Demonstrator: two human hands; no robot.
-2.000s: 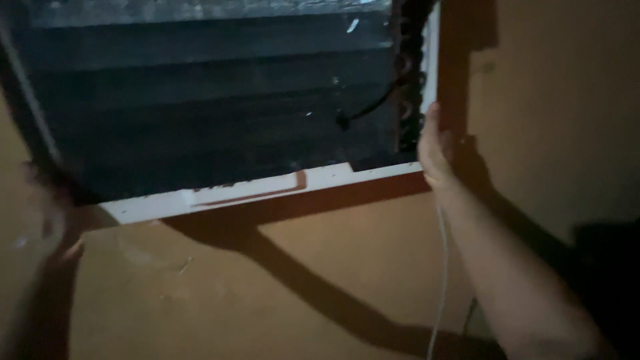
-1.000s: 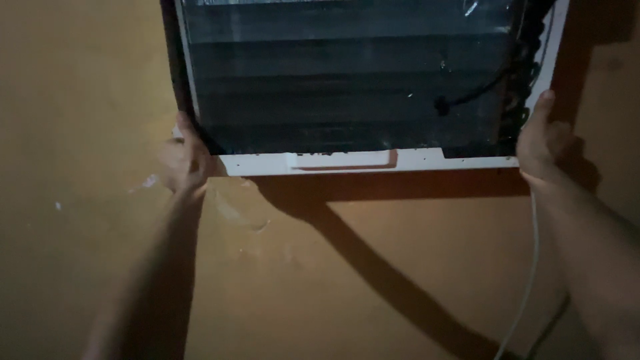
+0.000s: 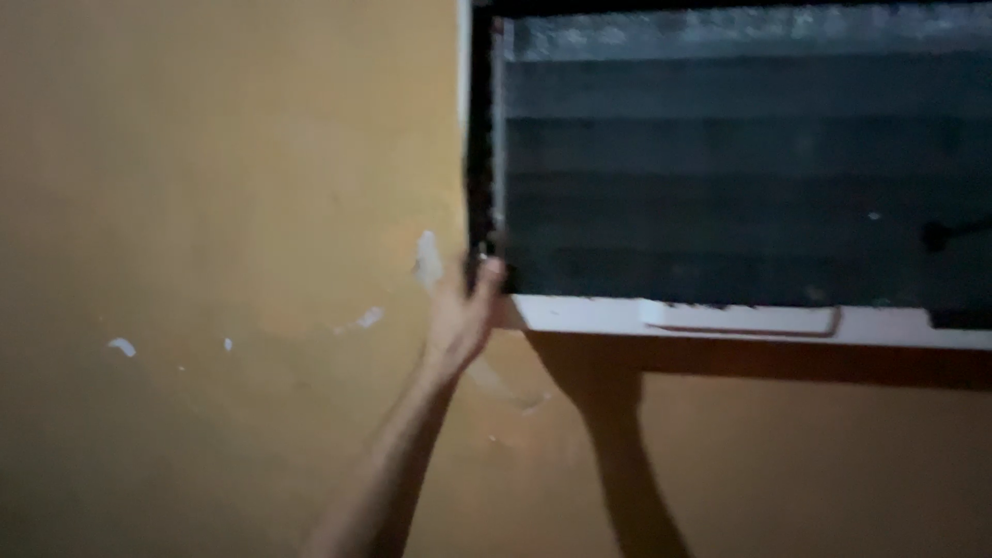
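Observation:
A window air conditioner (image 3: 721, 178) without its front cover fills the upper right, its dark finned coil facing me and a white strip (image 3: 581, 314) along its bottom edge. My left hand (image 3: 465, 310) grips the unit's lower left corner, thumb on the front side and the fingers partly hidden. Across the coil's right part lies a short dark cable with a dark tip (image 3: 936, 235). The unit's right side runs out of the frame, and my right hand is not seen.
Behind the unit is a yellowish wall (image 3: 232, 194) with chipped paint patches (image 3: 428, 260) left of and below my hand. Shadows of the unit and of an arm fall on the wall beneath it.
The view has swung left, so my right hand and the unit's right edge have left the frame. My left hand is at the same lower left corner as before.

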